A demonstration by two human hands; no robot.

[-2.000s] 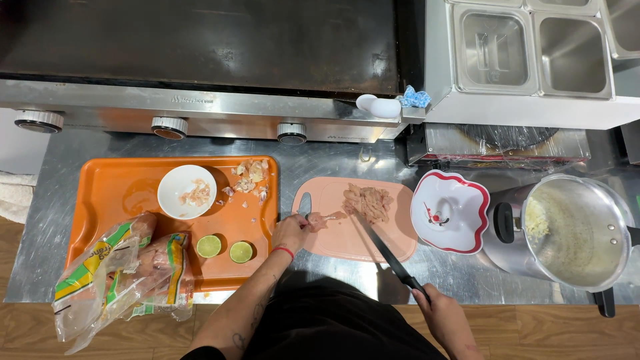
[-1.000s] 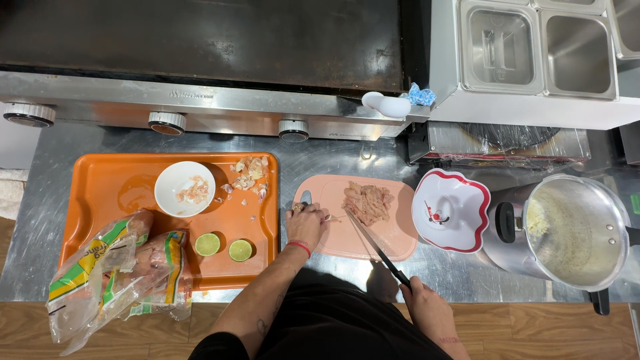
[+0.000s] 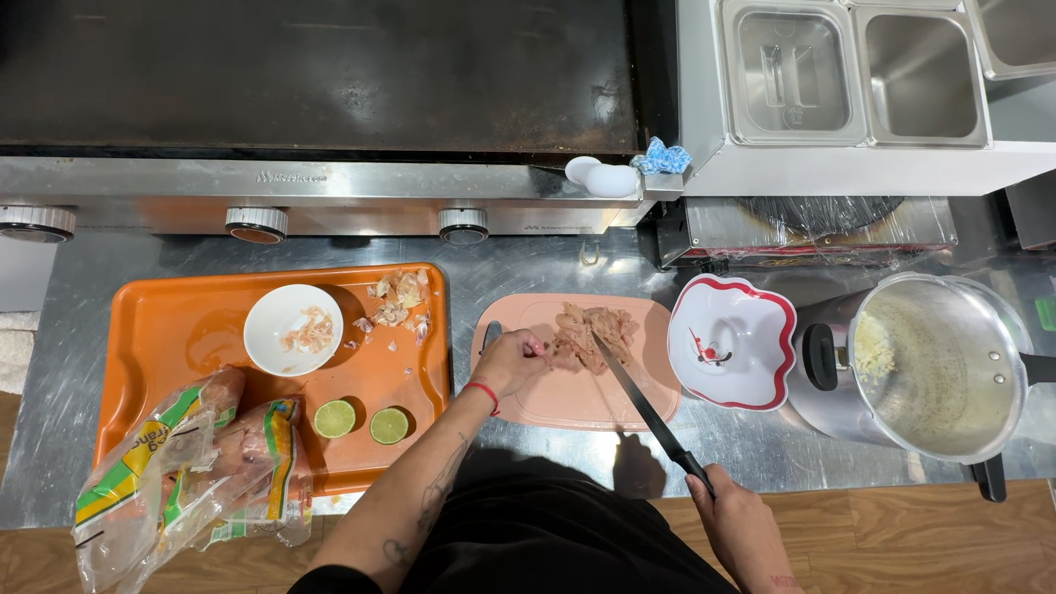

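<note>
My right hand (image 3: 730,513) grips the black handle of a kitchen knife (image 3: 648,410), whose blade tip touches a pile of cut raw meat (image 3: 606,330) on a pink cutting board (image 3: 544,406). My left hand (image 3: 513,361), with a red cord at its wrist, is over the board's left part, its fingers curled at the meat's left edge; whether they hold a piece is hidden. On an orange tray (image 3: 272,279) are a white bowl (image 3: 293,330) with pale meat scraps, two lime halves (image 3: 335,419), garlic skins (image 3: 400,299) and plastic bags of raw meat (image 3: 223,454).
Right of the board stand a white, red-rimmed bowl (image 3: 730,342) and a deep metal pot (image 3: 940,371) holding chopped garlic. A griddle (image 3: 330,82) with front knobs spans the back. Steel containers (image 3: 920,74) and a plastic-wrapped burner (image 3: 817,231) are at the back right.
My left hand has moved right along the board, from its left edge toward the meat pile. The knife remains in my right hand with its tip at the pile.
</note>
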